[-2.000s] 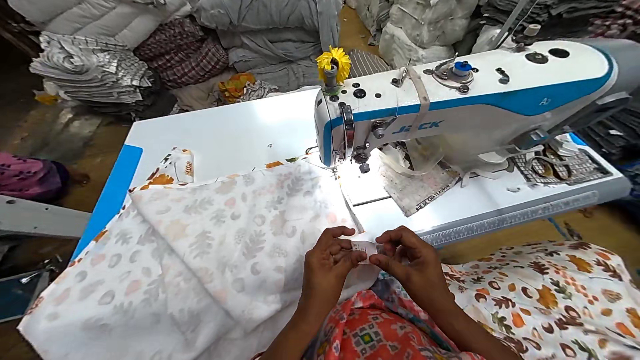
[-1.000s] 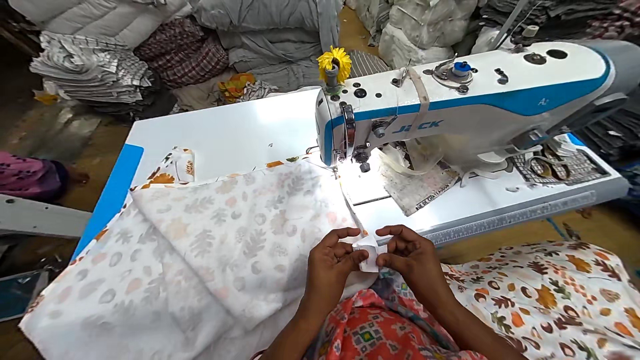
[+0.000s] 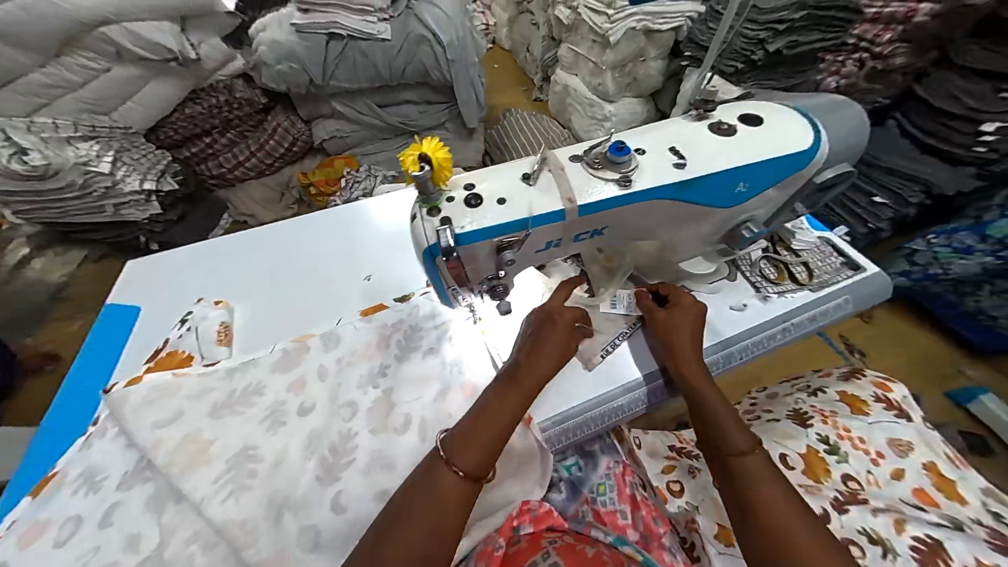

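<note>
My right hand (image 3: 673, 319) pinches a small white label (image 3: 622, 302) that bears writing, over the sewing machine's bed. My left hand (image 3: 551, 327) reaches under the arm of the white and blue Jack sewing machine (image 3: 630, 197), its index finger extended towards a pale cloth piece; whether it grips anything is unclear. A printed cloth scrap (image 3: 610, 339) with lettering lies beneath the hands. Leaf-print fabric (image 3: 315, 425), pale side up, spreads over the table's left part and reaches the needle area. More of that print (image 3: 858, 472) hangs at the right, near my lap.
Scissors (image 3: 787, 264) lie on a checked cloth at the table's right end. A folded leaf-print piece (image 3: 213, 331) rests at the left. A yellow flower ornament (image 3: 426, 161) tops the machine. Stacks of folded cloth (image 3: 87, 173) and grey bundles (image 3: 378, 71) stand behind the table.
Both hands have moved forward and right from the table's front edge to beneath the machine arm. The small white label, earlier between both hands, now shows at my right fingers.
</note>
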